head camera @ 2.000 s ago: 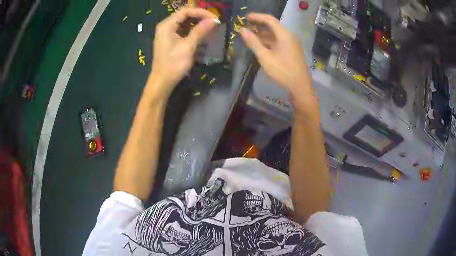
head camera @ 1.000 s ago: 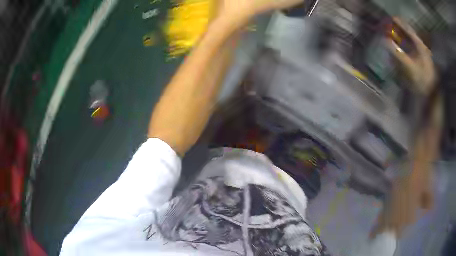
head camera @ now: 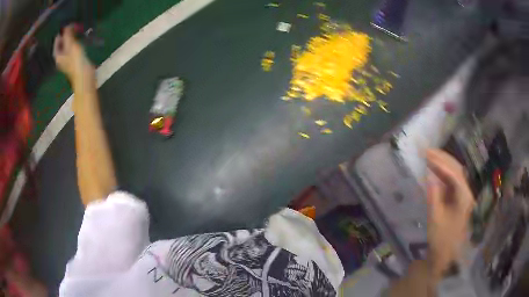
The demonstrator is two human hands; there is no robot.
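My left hand [head camera: 69, 55] is stretched out to the far upper left, past the curved white strip, its fingertips at a small dark and reddish thing; whether it grips it I cannot tell. My right hand [head camera: 451, 200] is at the right beside the bench machine, blurred, fingers bent, with nothing visible in it. An open device unit [head camera: 167, 101] lies alone on the dark green surface, silver part up and red end with a gold disc toward me. A pile of small yellow pieces [head camera: 330, 65] lies at upper middle.
The curved white strip [head camera: 139, 40] crosses the upper left. A small white piece [head camera: 283, 26] lies left of the pile. A mobile phone [head camera: 390, 18] lies at the top right. The pale bench machine [head camera: 383, 183] stands at right. Red things [head camera: 20, 122] are at far left.
The view has swung left. My left hand has moved from over the yellow pile to the far left. My right hand has come away from the machine's top toward its near side.
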